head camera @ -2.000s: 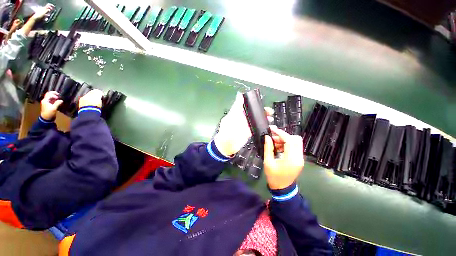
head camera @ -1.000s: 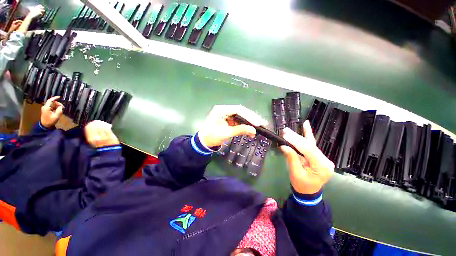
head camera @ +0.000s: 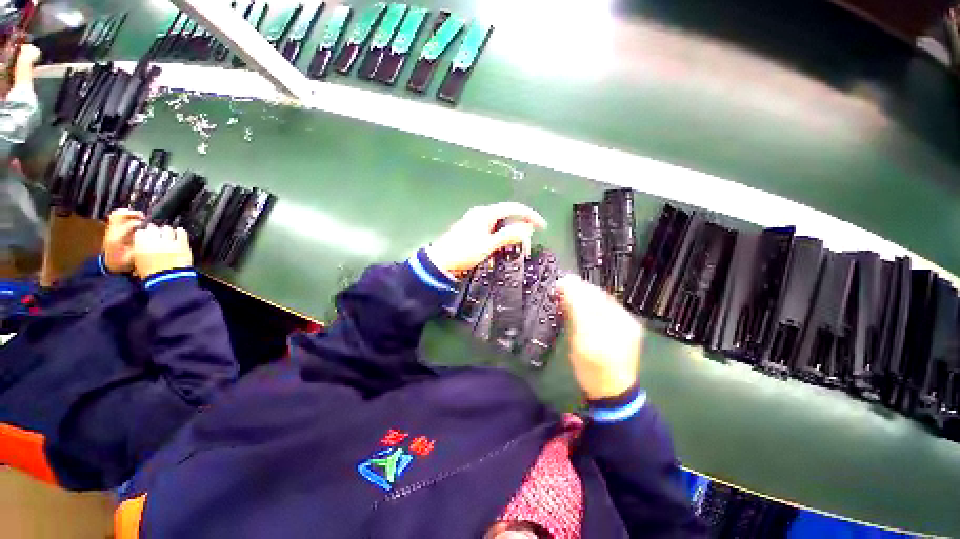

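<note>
Several closed black remotes with rows of small keypad buttons (head camera: 542,316) lie side by side, face up, in front of me. My left hand (head camera: 479,242) holds the upper end of one remote (head camera: 510,300) at this row, its fingers curled over the end. My right hand (head camera: 603,339) is just right of the row, fingertips by the rightmost remote's edge; whether it grips anything is unclear. Two black pieces (head camera: 604,240) lie beyond my right hand.
Black back shells (head camera: 790,300) form a long packed row at right. A white rail (head camera: 474,142) divides the green bench. Green-faced halves (head camera: 395,44) lie beyond it. At left, a neighbour's hands (head camera: 147,247) work at black pieces. A blue bin (head camera: 853,526) is below the edge.
The black remote held up between both hands has come down to the button-faced row. My left hand has moved slightly right; my right hand has moved left and down. The neighbour's hands have come together.
</note>
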